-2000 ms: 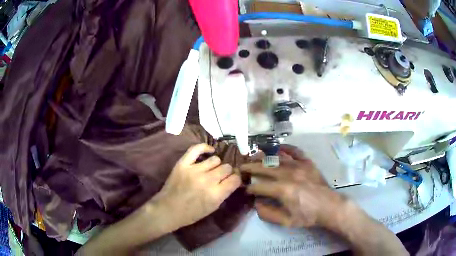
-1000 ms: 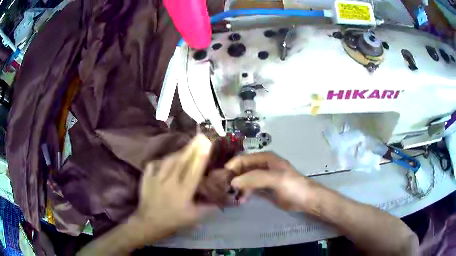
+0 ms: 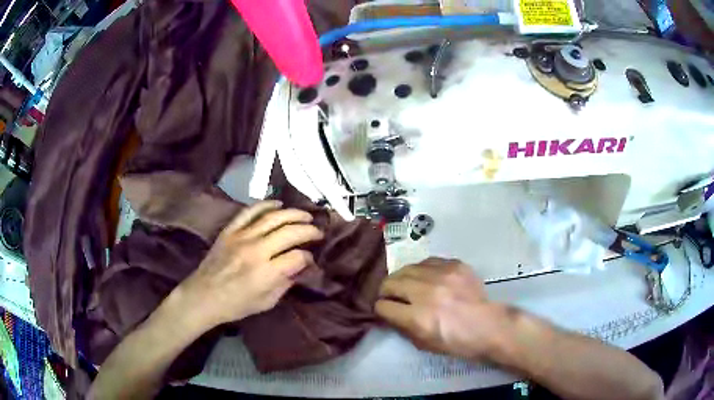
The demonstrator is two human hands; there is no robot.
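The brown-purple garment body (image 3: 313,328) lies gathered under and in front of the left end of the white sewing machine (image 3: 470,109). My left hand (image 3: 254,262) is on the bunched cloth left of the needle area, fingers curled into it. My right hand (image 3: 434,305) holds the cloth's right edge between thumb and fingers, in front of the machine bed (image 3: 485,226). The presser foot and needle are hidden by the cloth and machine head. The thread tension dial (image 3: 382,168) is on the head's front.
A crumpled clear plastic bag (image 3: 565,238) and blue-handled thread snips (image 3: 642,248) lie under the right part of the arm. A pink pen holder (image 3: 286,39) and a blue cable (image 3: 415,23) are above the head. A long cloth stack (image 3: 66,203) covers the far left.
The cloth by the needle is spread out more toward the front. My left hand has come down onto it; my right hand has shifted slightly right and down. The camera view has shifted from the first frame.
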